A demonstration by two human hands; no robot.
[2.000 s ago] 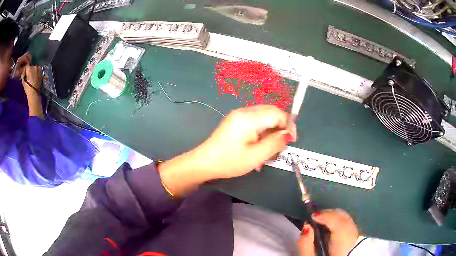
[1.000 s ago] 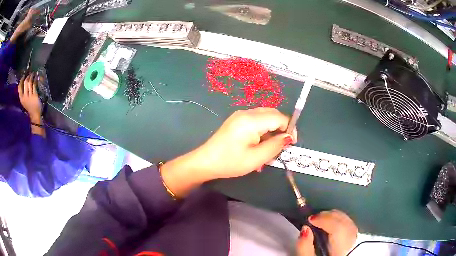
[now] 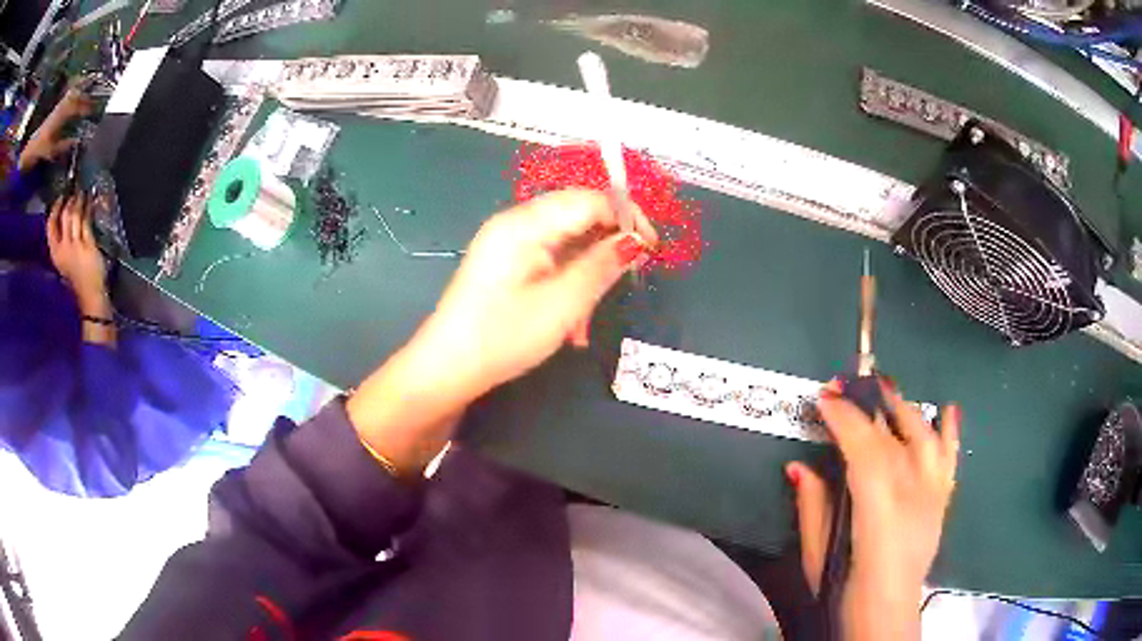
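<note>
My left hand [image 3: 514,282] is shut on silver-white tweezers [image 3: 606,119], pointing up past the fingers, at the near edge of the red wire pieces [image 3: 670,207]. The tweezer tips are blurred, so I cannot tell if they hold a piece. My right hand [image 3: 883,488] is shut on the black soldering iron [image 3: 865,328], its tip pointing away from me, raised clear of the board. The strip circuit board [image 3: 708,391] lies flat on the green mat; my right hand covers part of its right end.
A fume fan [image 3: 1008,257] stands right. A white rail [image 3: 714,163] crosses behind the red pile. A stack of strip boards [image 3: 382,88], solder spool [image 3: 253,204] and black pieces [image 3: 333,219] lie left. A dark holder [image 3: 1107,476] is far right. A person in blue works at left.
My left hand has moved from the board up and left to the red pile with the tweezers. My right hand has moved right and forward, lifting the iron off the board. The board's left end is now uncovered.
</note>
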